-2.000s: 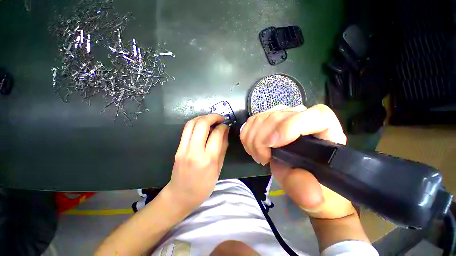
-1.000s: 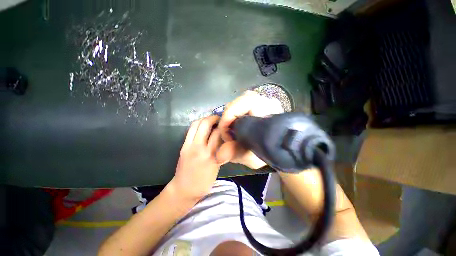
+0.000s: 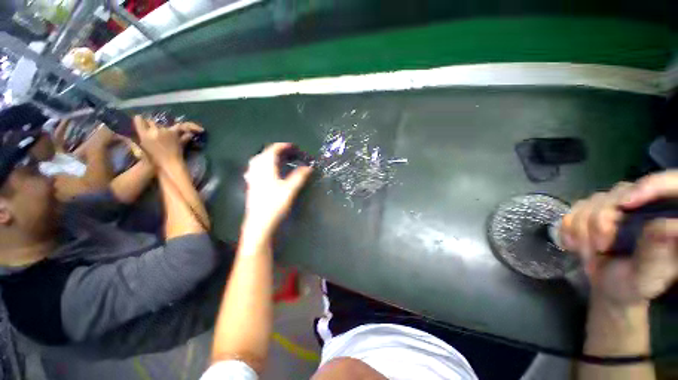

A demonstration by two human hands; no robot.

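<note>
My left hand (image 3: 271,185) is stretched out to the left over the bench, thumb and fingers around a small dark piece (image 3: 298,157) beside the heap of thin shiny metal fittings (image 3: 364,165). Whether it grips the piece is unclear. My right hand (image 3: 624,241), at the right edge, is closed on the dark electric screwdriver (image 3: 645,223), which is partly cut off by the picture's edge. The driver's front end is over the round dish of silvery screws (image 3: 520,256). Two black plastic housings (image 3: 551,152) lie overlapping behind the dish.
Another worker (image 3: 126,282) sits close on the left, arms on the same dark green bench (image 3: 446,274). More hands and arms show beyond. A pale edge strip (image 3: 416,77) and a bright green surface (image 3: 461,46) run behind the bench. A cable (image 3: 613,359) crosses at lower right.
The view has swung left. My left hand has left the housing near the dish and reached left past the fittings. My right hand has moved the screwdriver from the work to the screw dish.
</note>
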